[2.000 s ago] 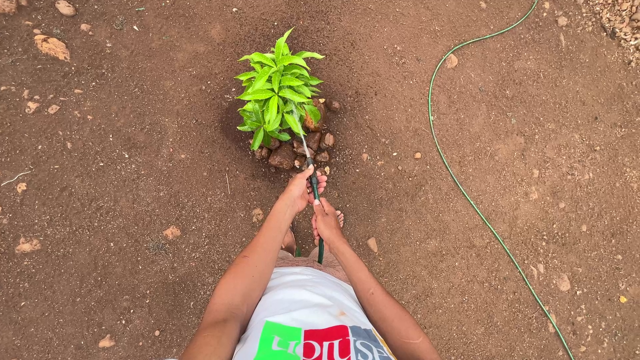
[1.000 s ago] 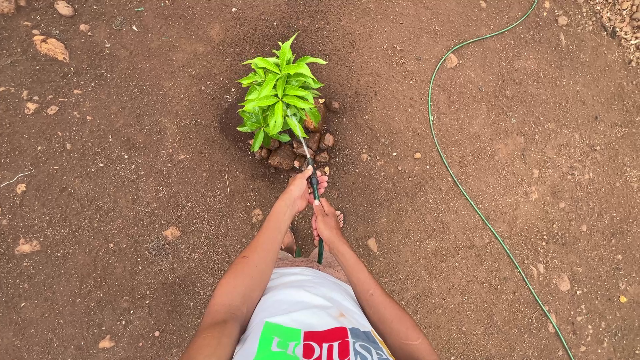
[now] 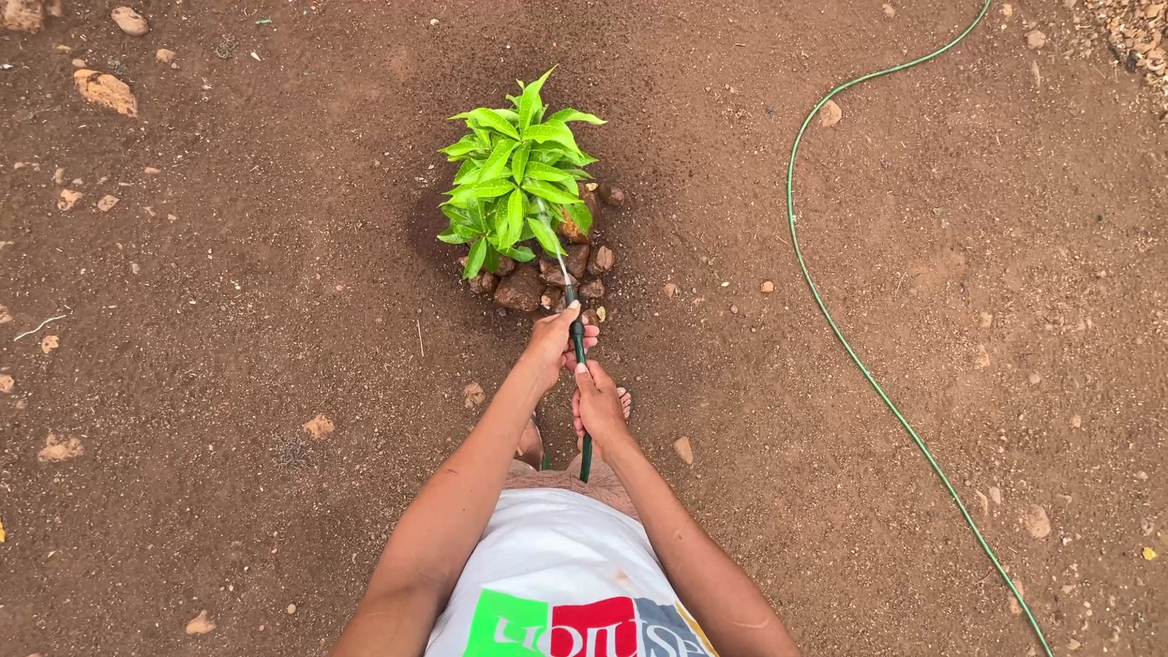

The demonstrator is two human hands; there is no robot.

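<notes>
My left hand (image 3: 555,339) is closed around a dark green garden hose near the base of its black nozzle (image 3: 572,297). Just below it, my right hand (image 3: 599,403) grips the hose (image 3: 586,447), which runs down between my legs. A thin jet of water leaves the nozzle tip and meets the lower leaves of a young leafy plant (image 3: 520,173) with bright green, wet foliage. Wet brown stones (image 3: 520,287) lie around the plant's base, partly under the leaves, and the soil around them is dark and damp.
A thin green hose (image 3: 849,351) curves over the bare brown soil on the right. Scattered stones lie at the left, among them a larger tan rock (image 3: 106,92). Gravel (image 3: 1136,36) shows at the top right corner. My bare feet are partly visible below my hands.
</notes>
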